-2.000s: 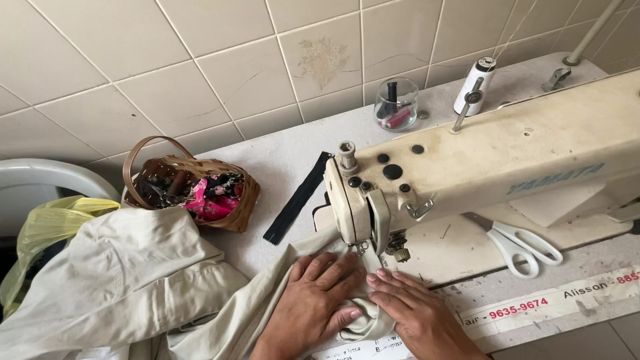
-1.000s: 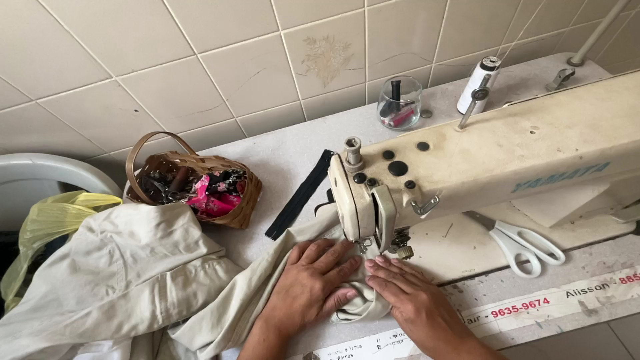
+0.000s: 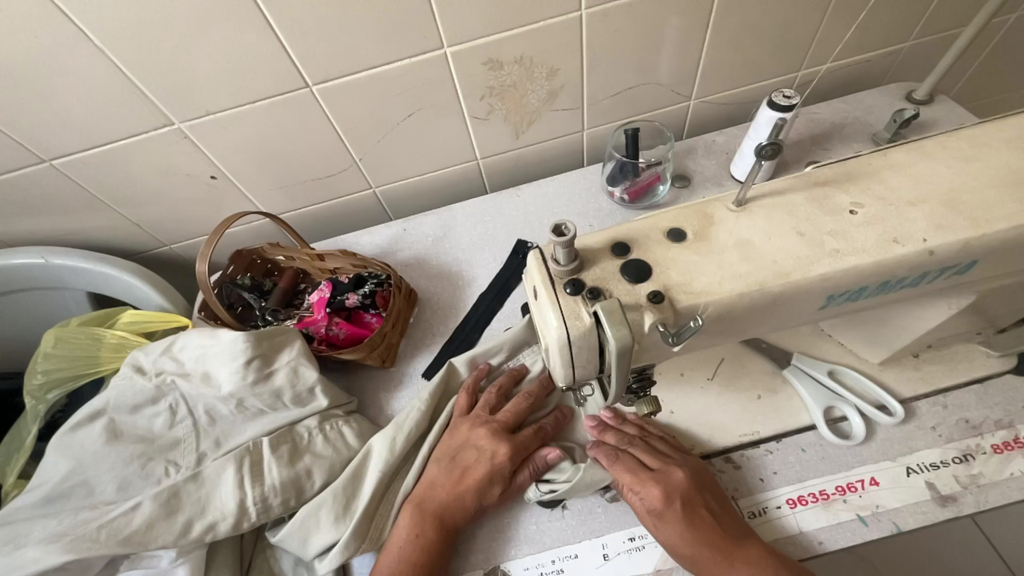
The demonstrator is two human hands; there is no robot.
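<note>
A light beige cloth garment [image 3: 200, 424] spreads from the left of the table to beneath the head of a cream Yamata sewing machine [image 3: 768, 232]. My left hand [image 3: 488, 444] lies on the cloth just left of the needle area, fingers spread and pressing it down. Close to the front of the needle area, my right hand [image 3: 652, 464] rests its fingertips on the bunched cloth. Neither hand is closed around the fabric. The machine's head hides the needle tip.
A wicker basket [image 3: 392, 320] of cloth scraps stands behind the garment. A black zipper [image 3: 480, 312] lies beside the machine. White-handled scissors [image 3: 840, 392] rest on its bed. Behind are a glass [image 3: 638, 164] and a white thread cone [image 3: 764, 136]. A grey tub [image 3: 96, 268] with a yellow bag is left.
</note>
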